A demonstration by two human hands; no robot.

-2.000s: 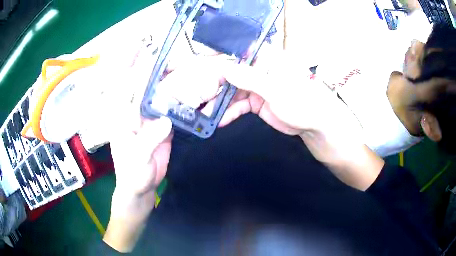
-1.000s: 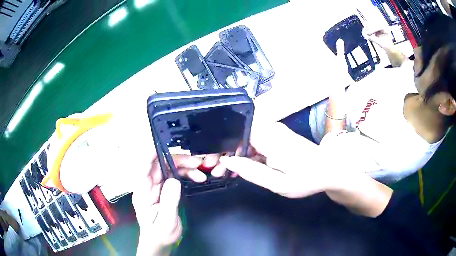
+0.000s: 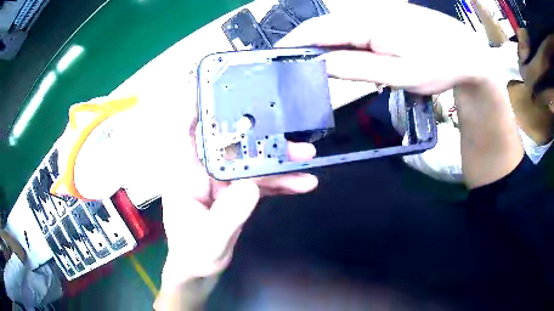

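A phone middle frame lies sideways in front of me, with a grey plate on its left half and an opening on its right half. My left hand grips its left end from below, with fingertips showing through and under the frame. My right hand is at its upper edge, fingers along and partly behind it; the glare hides part of the grip. More dark phone frames lie on the white bench behind, cut off by the top edge.
An orange-edged white roll or container stands at the left. A white blister tray with dark parts is at the lower left, beside a red stool or bar. A seated person is at the right. Green floor lies beyond the bench.
The frame has turned from upright to sideways and shows its plate and opening. My right hand has moved up to its upper edge. The frames on the bench sit higher in view.
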